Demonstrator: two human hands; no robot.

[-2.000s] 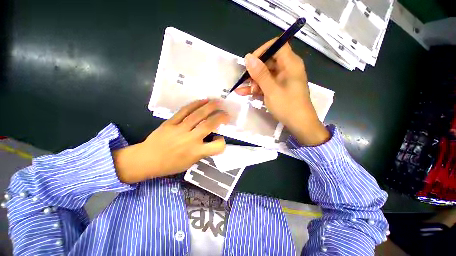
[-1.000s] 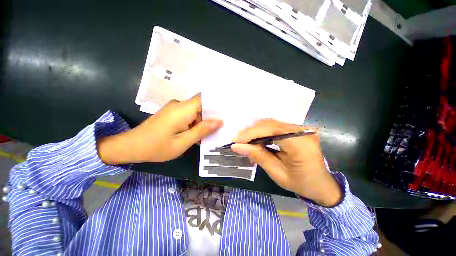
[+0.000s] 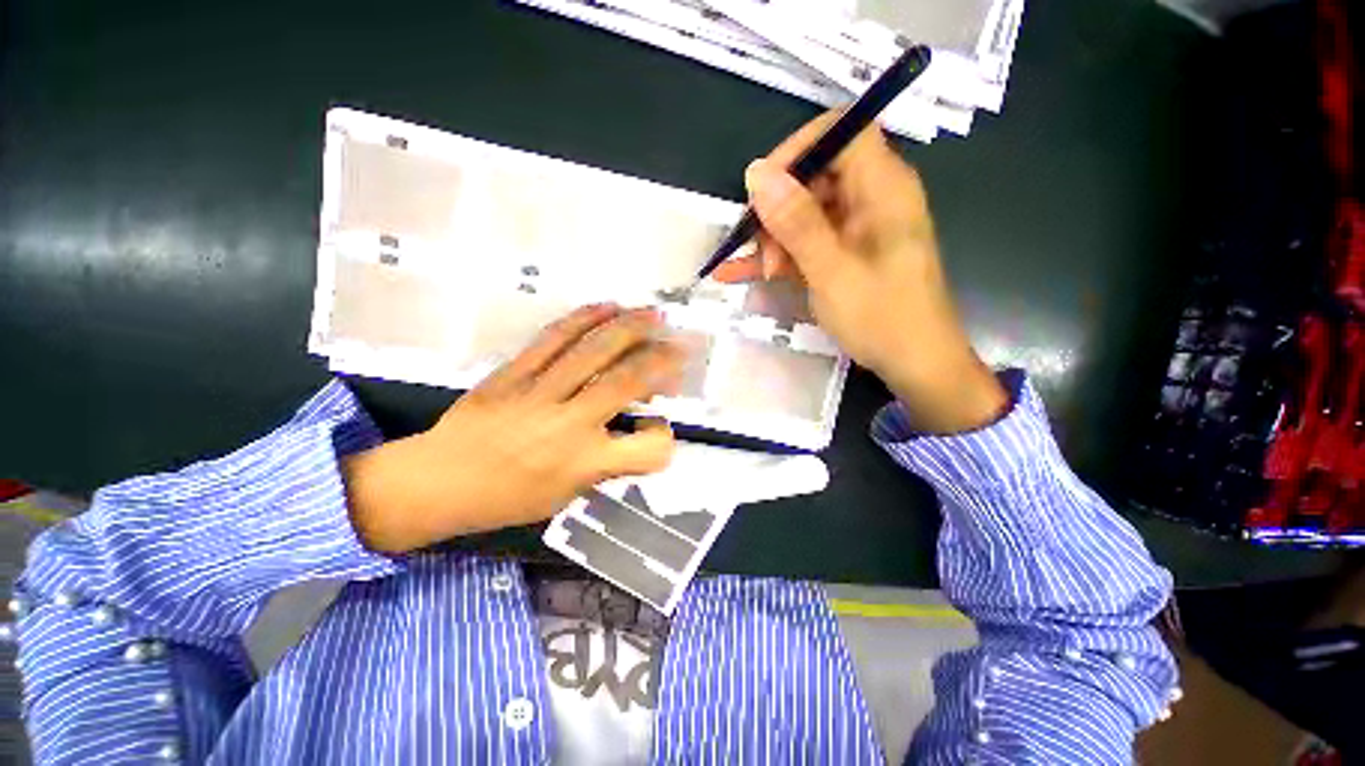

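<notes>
The die-cut part sheet lies flat on the dark green bench, with pale grey squares and small dark marks. My right hand holds the black tweezers like a pen; their tip touches or is just above the sheet near a dark mark. Whether a piece is at the tip is too small to tell. My left hand rests its fingers on the sheet's lower edge. The release liner sheet, with dark grey bands and a folded white part, is under my left thumb and sticks out below it.
A stack of part sheets lies fanned at the top. Glossy black trays with red parts are at the right. The bench edge runs in front of my body, with grey floor and a yellow line below.
The liner has gone from in front of my hands to below my left hand. My right hand has moved up to the part sheet with the tweezers. The part sheet lies further left.
</notes>
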